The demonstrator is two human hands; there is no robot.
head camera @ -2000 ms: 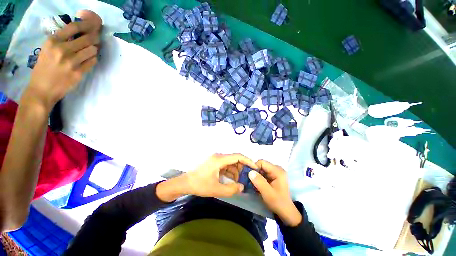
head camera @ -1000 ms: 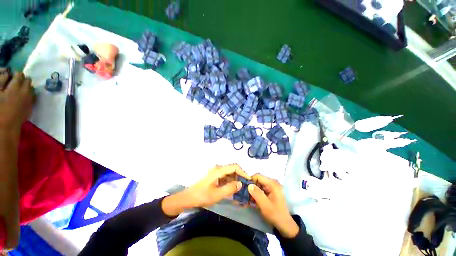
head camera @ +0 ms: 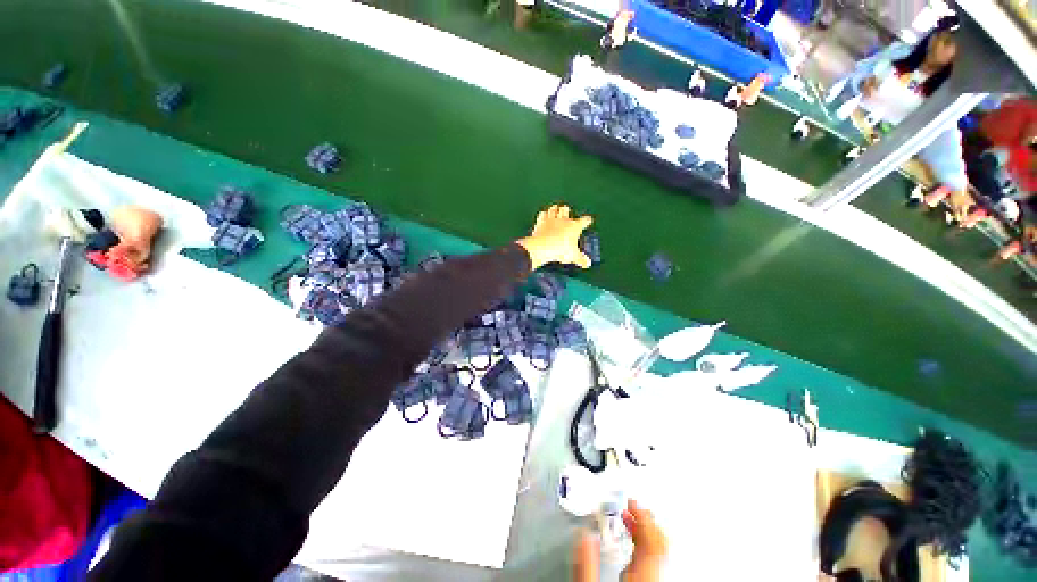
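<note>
My left hand (head camera: 557,239) reaches over the green belt, its dark sleeve crossing the plaid heap. A plaid piece (head camera: 590,247) is at its fingertips; I cannot tell if they grip it. My right hand (head camera: 637,548) is at the bottom edge, cut off and blurred. Something pale shows between its fingers; its hold is unclear. The heap of blue-grey plaid pieces with black loops (head camera: 353,244) lies on the bench, partly hidden by my left arm. More looped pieces (head camera: 464,412) lie on the white sheet (head camera: 421,500).
Black scissor loops (head camera: 585,430) and white rag-like material lie right of the heap. Beyond are a clear bag (head camera: 614,333), white pointed bottles (head camera: 690,340) and a black coil (head camera: 870,534). A hammer (head camera: 49,352) lies left. A dark-rimmed tray (head camera: 643,131) holds pieces. Coworkers are at upper right.
The view has shifted towards the belt and right. My hands have parted: the left has moved forward over the belt, the right away to the right. The piece between them is no longer there.
</note>
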